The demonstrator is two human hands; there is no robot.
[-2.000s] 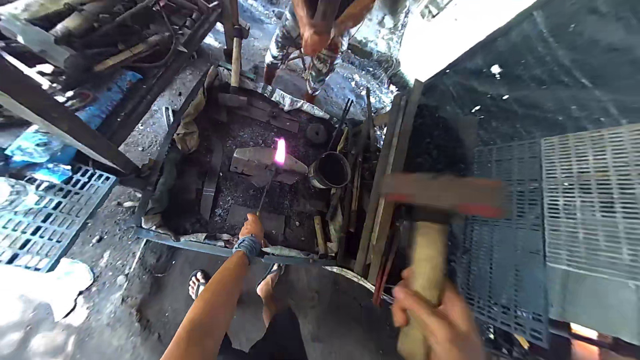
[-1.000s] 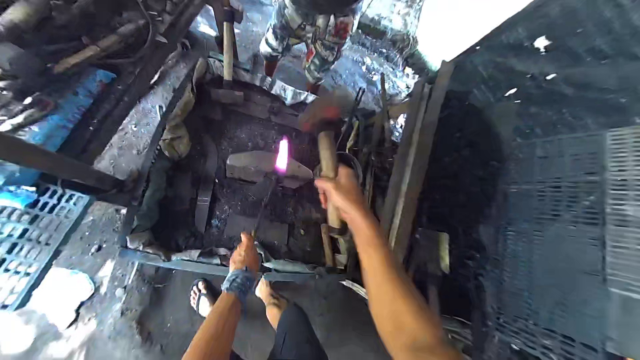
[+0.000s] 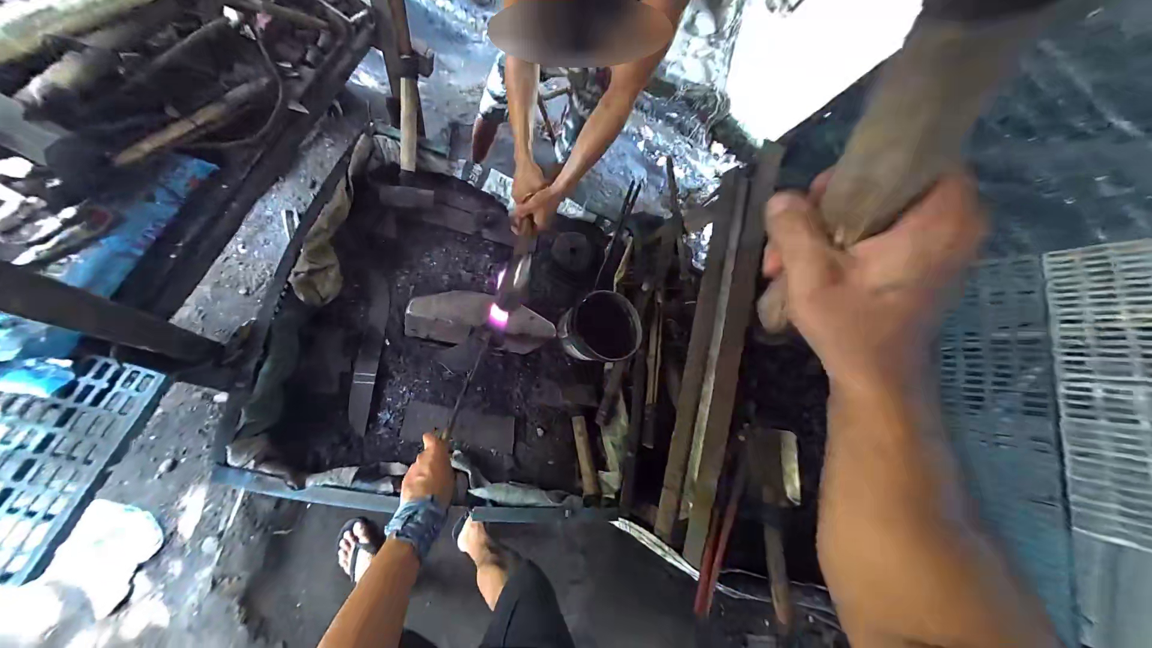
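My left hand [image 3: 428, 470], with a blue wrap at its wrist, grips a thin dark metal rod [image 3: 466, 389]. The rod reaches up to a glowing hot metal piece [image 3: 499, 315] lying across a steel anvil [image 3: 445, 312]. My right hand [image 3: 868, 270] is raised at the right and closed around the wooden handle [image 3: 900, 135] of a hammer, whose blurred head is at the top edge. Across the anvil, a co-worker's two hands [image 3: 535, 200] hold another hammer [image 3: 517, 274], its head down at the glowing metal.
A round metal can [image 3: 601, 326] stands right of the anvil. Wooden beams [image 3: 720, 351] run along the right side, and a wooden handle [image 3: 585, 454] lies near the front rim [image 3: 531, 514]. Plastic crates [image 3: 1102, 387] lie at the right, another crate [image 3: 76, 441] at the left.
My right hand has lifted its hammer from near the anvil up to the right. The co-worker's hands have come forward, with their hammer down at the glowing metal. My left hand keeps hold of the rod.
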